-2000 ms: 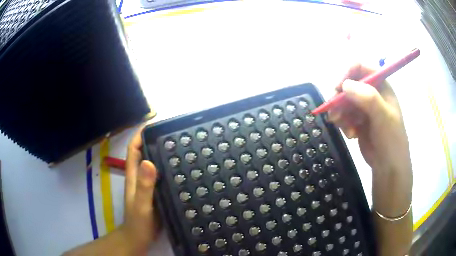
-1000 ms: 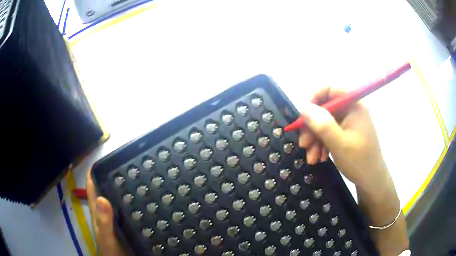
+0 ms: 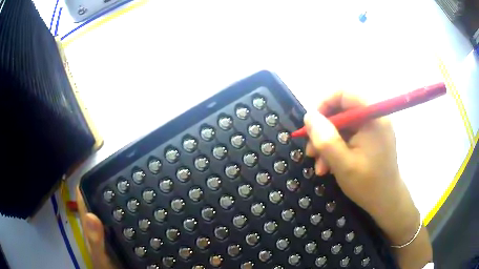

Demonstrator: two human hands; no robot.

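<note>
The black component tray [image 3: 173, 141] lies tilted in front of me, with rows of small round silver metal parts [image 3: 214, 182] in its pockets. Its lower part runs out of the picture. My right hand [image 3: 357, 152] holds a red marker pen [image 3: 388, 106], tip pointing left, at a part near the tray's right edge; whether it touches cannot be told. My left hand [image 3: 93, 239] holds the tray's left edge; only its thumb and a finger's edge show, the rest is hidden or cut off.
A black tray stack [image 3: 39, 105] stands at the left on brown cardboard. A short red piece [image 3: 71, 205] shows beside my left hand. A small blue object [image 3: 363, 18] lies at the back. Yellow tape [image 3: 451, 194] marks the bench's right side. A grey-white object [image 3: 86, 8] is at the top left.
The view has shifted, so the tray appears further left and more tilted. The pen tip has moved down the right edge from near the upper corner since two seconds ago. Both hands keep their holds.
</note>
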